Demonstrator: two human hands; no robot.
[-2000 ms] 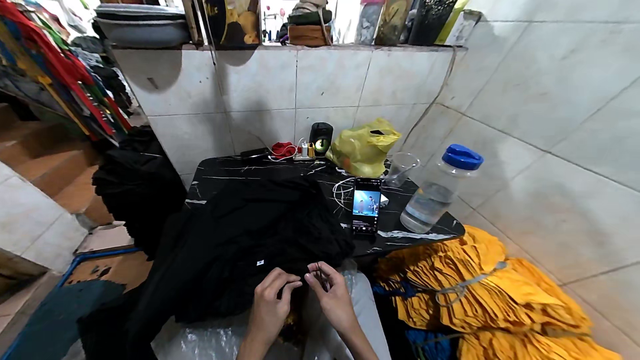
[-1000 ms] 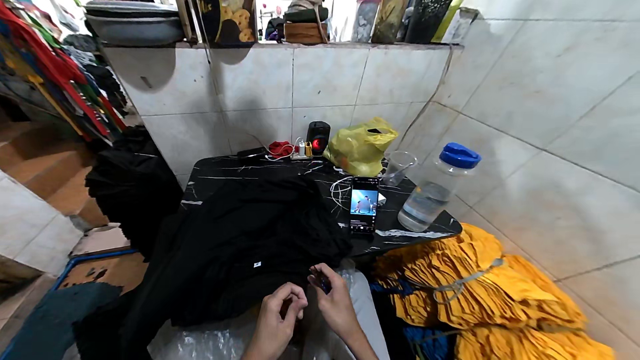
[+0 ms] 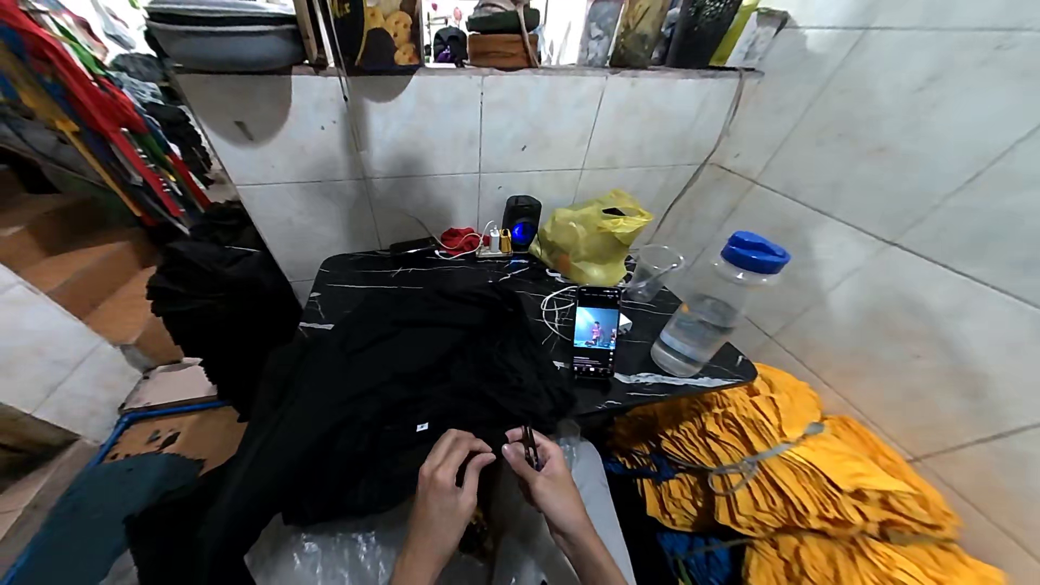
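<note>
My right hand (image 3: 543,467) holds a small dark tool (image 3: 530,447), perhaps thread snips, upright between thumb and fingers. Just left of it, my left hand (image 3: 452,471) has its thumb and fingers bent close together over the black fabric; whether a thread or cloth edge is between them cannot be made out. The black garment fabric (image 3: 422,357) spreads over the table and down toward my lap, with a small white tag (image 3: 422,427) left of my left hand. Clear plastic (image 3: 341,552) lies beneath the fabric.
On the black marble-patterned table (image 3: 357,272) are a propped phone (image 3: 595,333), a water bottle (image 3: 707,317), a plastic cup (image 3: 652,272), a yellow bag (image 3: 593,236), a speaker (image 3: 522,221) and white cables. Bundled orange fabric (image 3: 796,471) lies at the right, stacked black cloth (image 3: 215,309) at the left.
The dark tool in my right hand has turned more upright. My left hand's fingers have shifted slightly near the fabric. The speaker's light has turned from red to blue.
</note>
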